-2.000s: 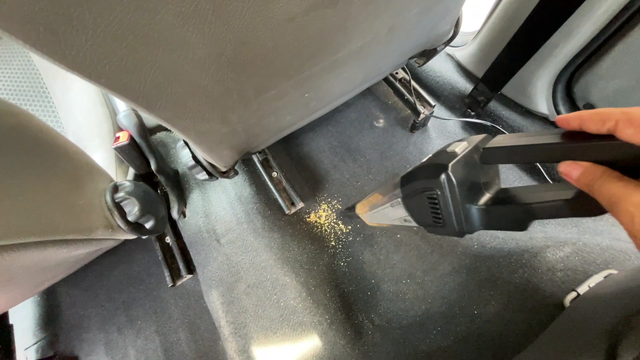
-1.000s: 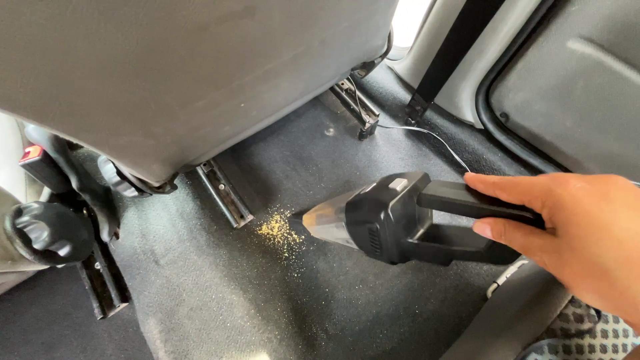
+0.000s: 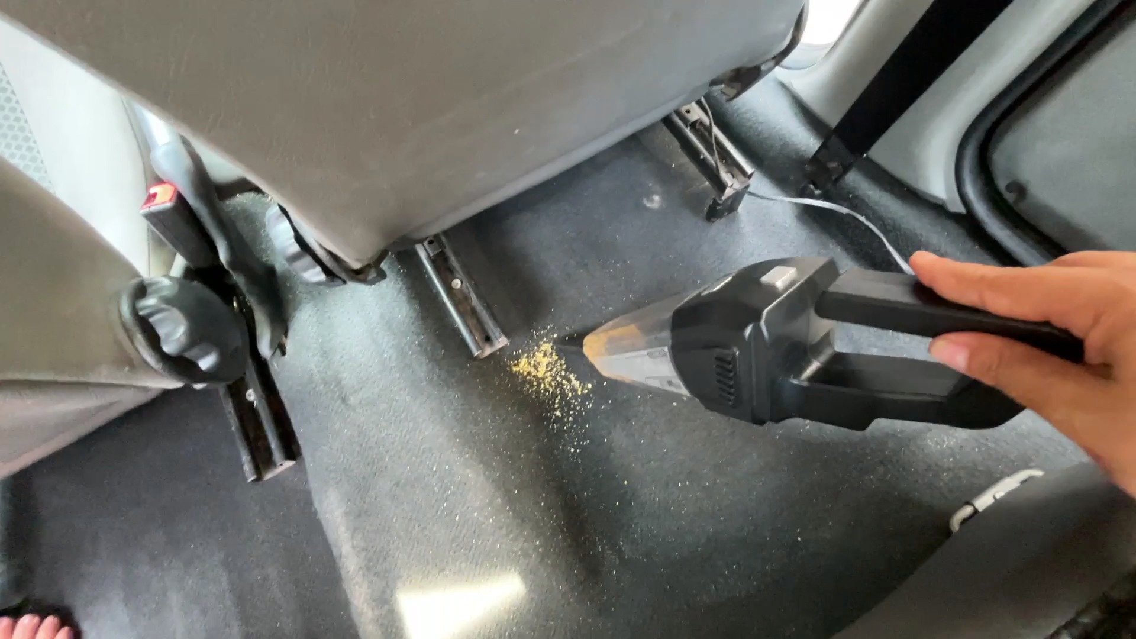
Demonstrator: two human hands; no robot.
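Observation:
My right hand (image 3: 1047, 328) reaches in from the right edge and grips the black upper handle of a handheld vacuum cleaner (image 3: 763, 346). The vacuum lies nearly level, pointing left, with a clear, dusty nose. Its dark nozzle tip is at the right edge of a small heap of yellow crumbs (image 3: 546, 373) on the dark car floor mat (image 3: 444, 470). Finer specks are scattered around the heap. My left hand is out of view.
Front seat backs (image 3: 426, 115) fill the top. Metal seat rails (image 3: 461, 302) stick out near the crumbs. A thin cable (image 3: 834, 206) runs toward the vacuum. A seat belt (image 3: 914, 80) is at upper right, a red-buttoned buckle (image 3: 173, 217) at left, toes (image 3: 35, 627) at bottom left.
The hand keeps its hold on the vacuum, with the nozzle beside the crumbs throughout. The view has shifted and returned. No plain change in the crumb heap.

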